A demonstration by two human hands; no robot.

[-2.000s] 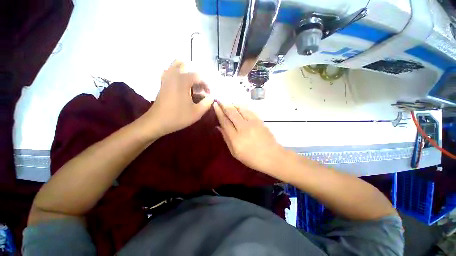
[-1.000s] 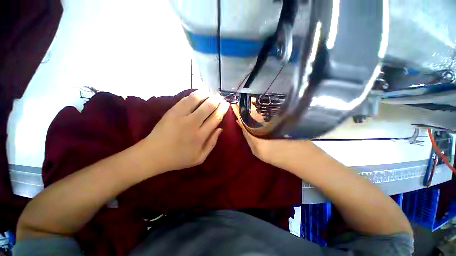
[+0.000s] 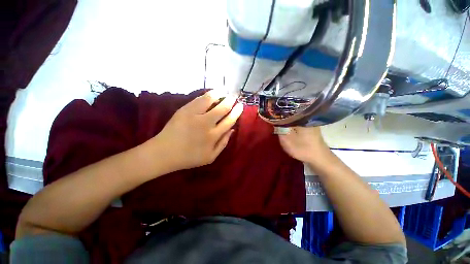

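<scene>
The dark red garment piece [image 3: 227,180] lies over the table's front edge, its back edge under the sewing machine head [image 3: 299,46]. My left hand [image 3: 193,131] lies on the cloth left of the needle area [image 3: 250,99], fingertips at the bright presser foot. My right hand [image 3: 304,142] is right of the foot, its fingers partly hidden behind the shiny curved metal guard [image 3: 355,67]. A small pale band [image 3: 282,131] shows on a right-hand finger. Whether the right fingers grip the cloth cannot be seen.
More maroon cloth [image 3: 28,46] hangs at the far left. A printed ruler strip [image 3: 371,188] runs along the table's front edge. A small dark tool [image 3: 433,184] lies by an orange-red cord [image 3: 444,167] at the right end. Blue crates [image 3: 422,224] stand below right.
Since two seconds ago, the garment's edge has come under the machine head, and my left hand lies flatter on it. Since one second ago, my right hand has moved right, away from the foot.
</scene>
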